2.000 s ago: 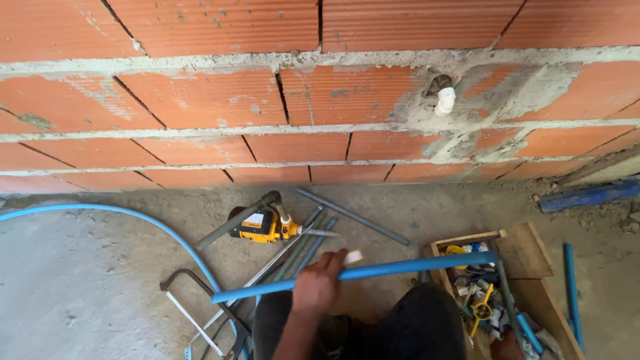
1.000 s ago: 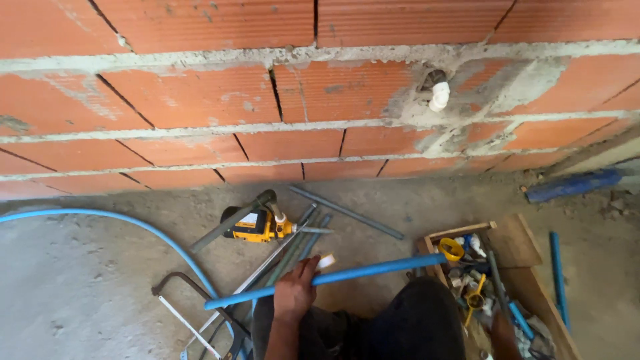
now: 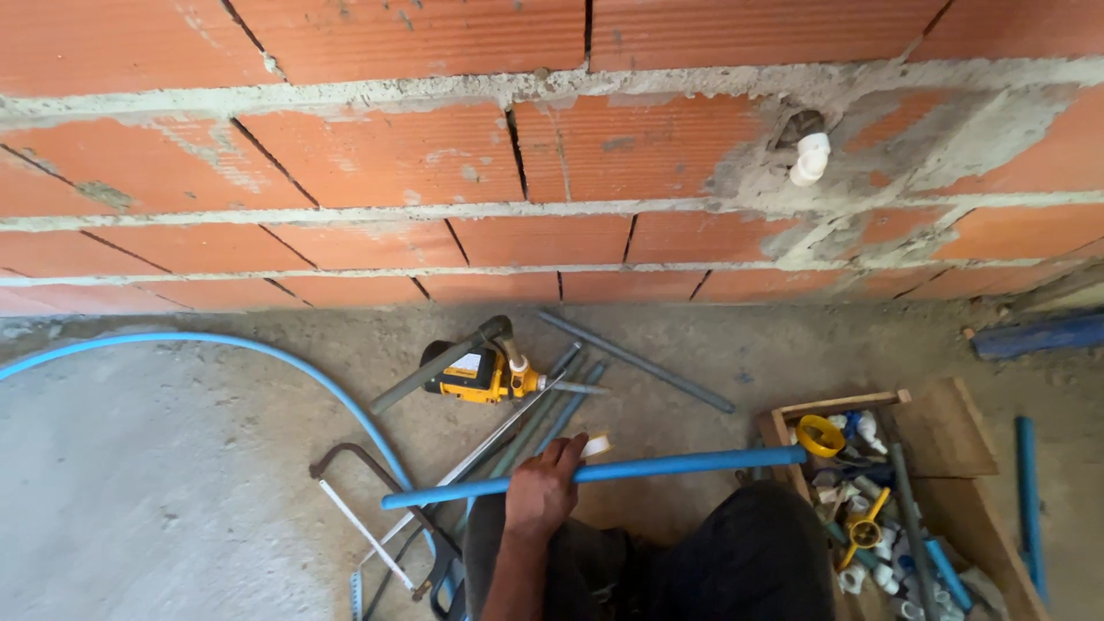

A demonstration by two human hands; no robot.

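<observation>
My left hand [image 3: 542, 490] is closed around a straight blue plastic pipe [image 3: 681, 467], which lies nearly level above my knees. A small white roll [image 3: 595, 446], perhaps thread seal tape, is also between its fingers, above the pipe. The pipe's right end reaches over the edge of a wooden box [image 3: 841, 402] that holds white and blue pipe fittings, a yellow ring [image 3: 820, 436] and a yellow-handled tool [image 3: 864, 530]. My right hand is out of view.
A yellow and black electric pump [image 3: 483, 373] with pipes attached sits near the brick wall [image 3: 388, 164]. Grey pipes [image 3: 638, 360] and a hacksaw [image 3: 366, 517] lie on the concrete floor. A blue hose [image 3: 259, 345] curves at left. A white elbow [image 3: 811, 159] projects from the wall.
My right hand, seen low at the wooden box in the earlier frames, has gone out of view. My left hand still holds the blue pipe and the white roll.
</observation>
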